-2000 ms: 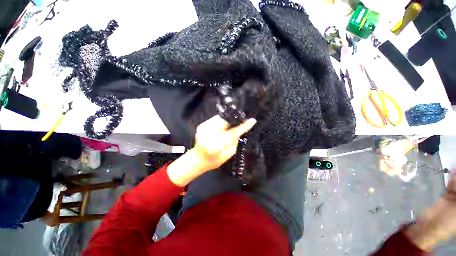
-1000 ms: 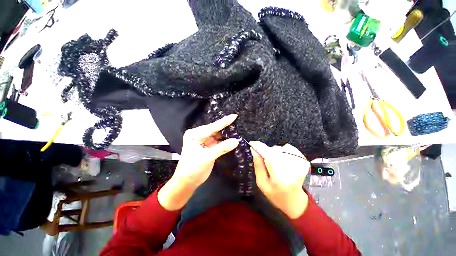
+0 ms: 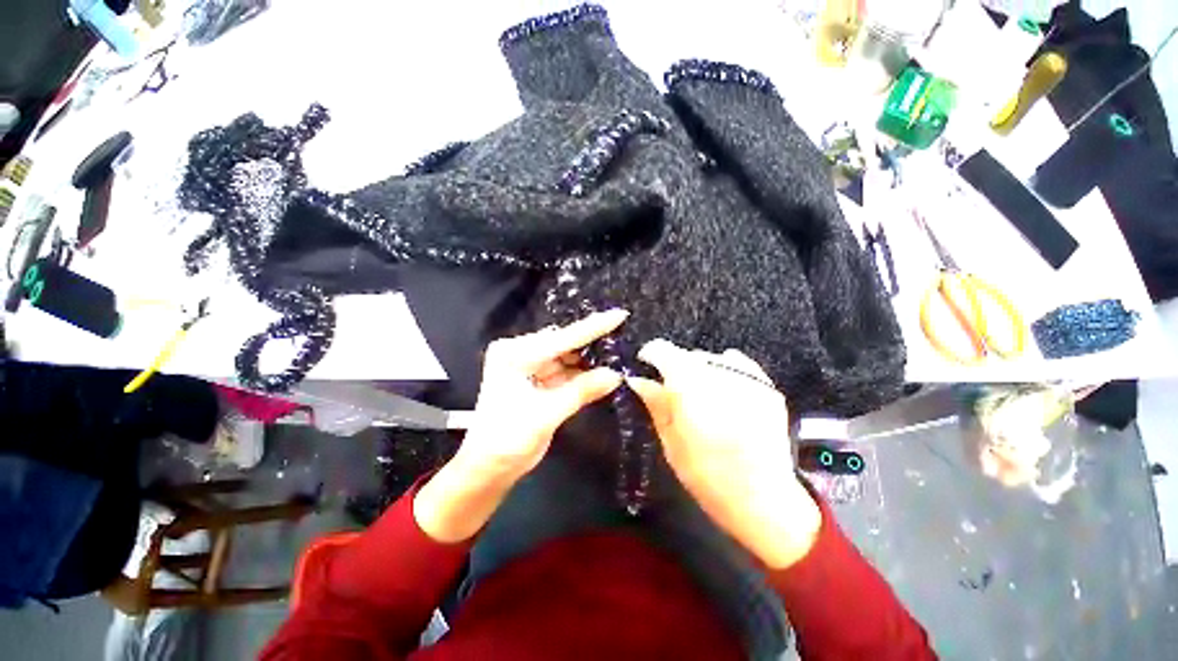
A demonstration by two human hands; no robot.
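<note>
A dark flecked jacket [image 3: 749, 258] lies on the white table and hangs over its front edge onto the lap. A braided black-and-white trim [image 3: 633, 446] runs down its edge between the hands. My left hand [image 3: 523, 400] pinches the trim and cloth edge between thumb and fingers. My right hand [image 3: 723, 433] has its fingertips together at the trim, close to the left fingertips. A tiny glint shows there; the needle itself cannot be made out. Smooth black lining [image 3: 452, 316] shows left of the tweed. A loose trim length [image 3: 291, 342] curls on the table at left.
Orange-handled scissors [image 3: 971, 316], a blue-black textured bundle [image 3: 1085, 328], a black flat block [image 3: 1018, 207] and a green spool [image 3: 917, 107] lie at right. Yellow-handled pliers [image 3: 168, 346] lie near the left table edge [image 3: 375, 368]. A wooden stool [image 3: 213, 549] stands below at left.
The right hand came in from the far lower right to the trim, and both hands now meet there. Since one second ago their fingertips have drawn closer together. The view has shifted slightly.
</note>
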